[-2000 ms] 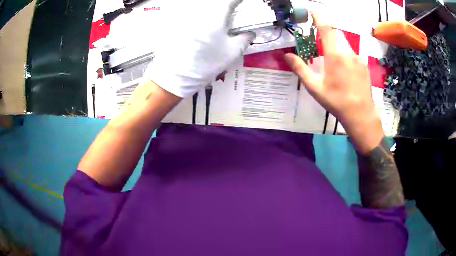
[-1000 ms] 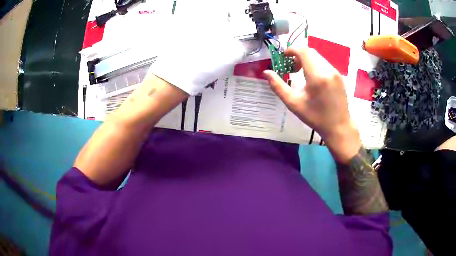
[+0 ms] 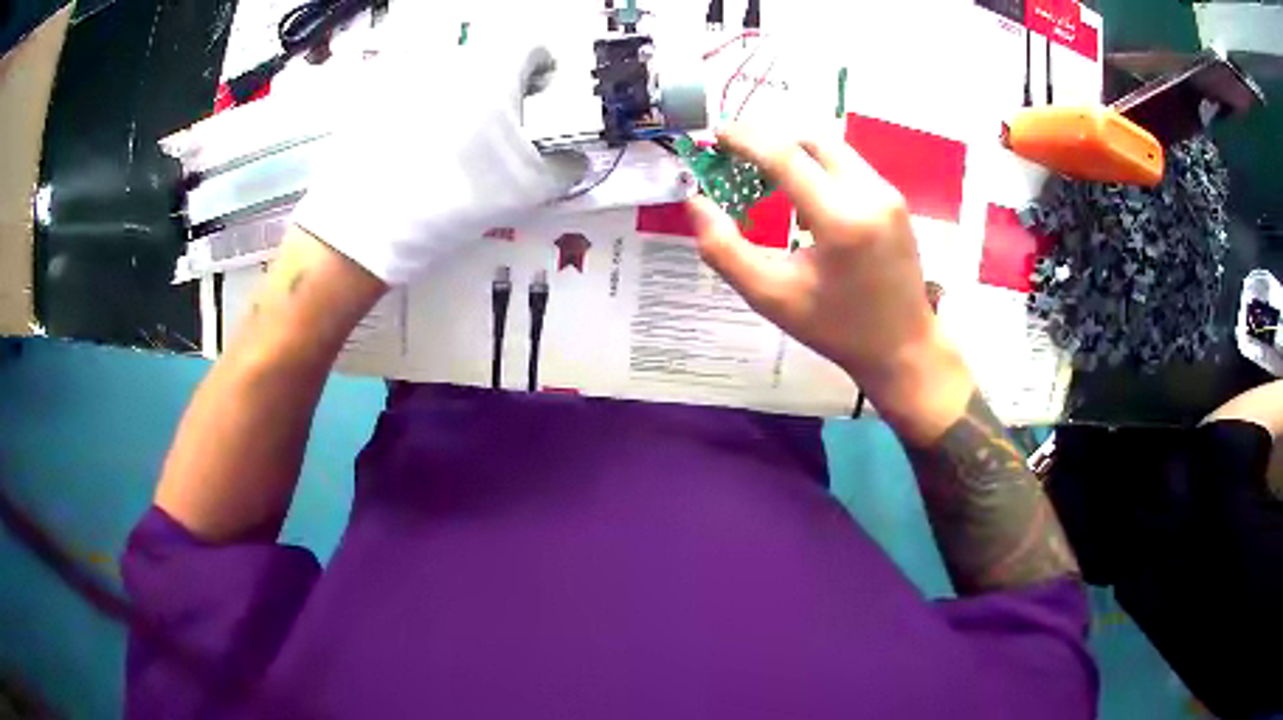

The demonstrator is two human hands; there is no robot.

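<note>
My left hand (image 3: 457, 176), in a white glove, grips the pale appliance body (image 3: 563, 142) near its end. A black end bracket (image 3: 622, 87) sits at that end, with a short grey cylinder (image 3: 684, 107) on its right side. A green circuit board (image 3: 732, 186) with white dots hangs by thin wires below and right of the bracket. My bare right hand (image 3: 830, 253) holds the board between thumb and fingers at its edges. Thin red wires (image 3: 742, 71) rise above the board. The glove hides most of the body.
Printed white and red cardboard (image 3: 704, 338) covers the bench. Unfinished units (image 3: 239, 197) lie at left, with a black cord (image 3: 317, 21) above them. At right are an orange case (image 3: 1083, 144), a pile of small dark parts (image 3: 1140, 267) and a dark upright box (image 3: 1189, 87). Another person's arm (image 3: 1249, 408) shows far right.
Both hands, the body and the board have shifted left in view. The board now lies more tilted and broad in my right hand's fingers. The surroundings have also shifted slightly left.
</note>
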